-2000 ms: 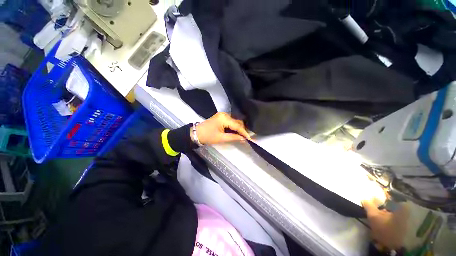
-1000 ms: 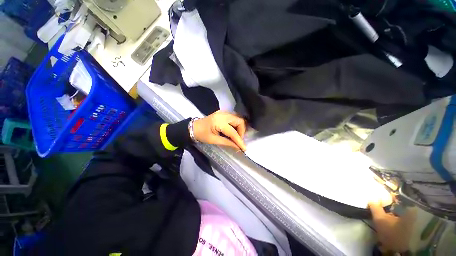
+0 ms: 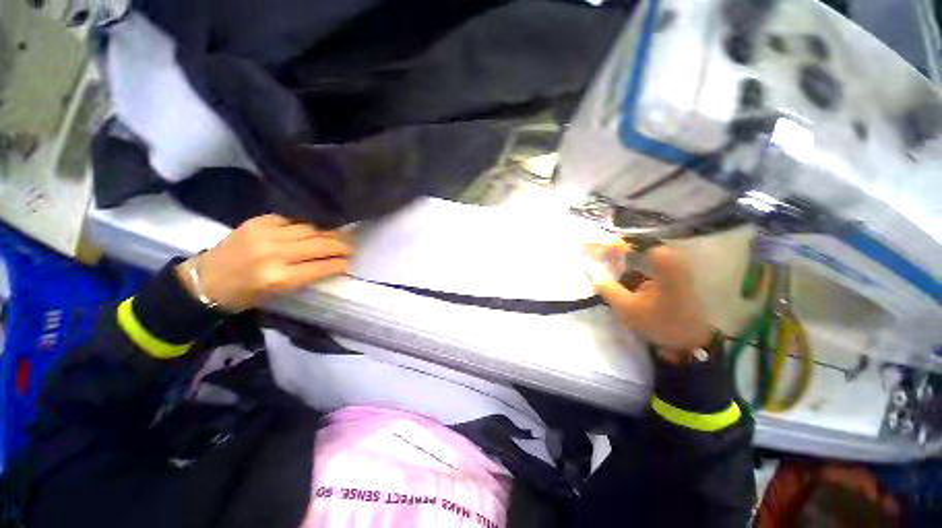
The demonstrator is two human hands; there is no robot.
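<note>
A white fabric panel [image 3: 485, 248] lies on the machine table with a narrow black fabric edge [image 3: 485, 300] along its near side. My left hand [image 3: 274, 263] pinches the left end of this seam edge between thumb and fingers. My right hand [image 3: 656, 299], blurred, has its fingertips on the right end, beside the lit needle area [image 3: 599, 211] of the white sewing machine [image 3: 702, 103] with a blue stripe. The glare and my fingers hide the exact needle point.
Black fabric [image 3: 403, 72] is heaped behind the panel. Another white piece [image 3: 176, 103] lies to the left. Green and yellow scissors [image 3: 790, 356] lie right of my right hand. A blue basket [image 3: 31, 330] is at far left. The table's front edge [image 3: 465, 356] runs before my lap.
The view has swung right, showing more of the machine, the scissors and my right sleeve. The black strip still shows narrowly along the white panel, and both hands remain at its ends.
</note>
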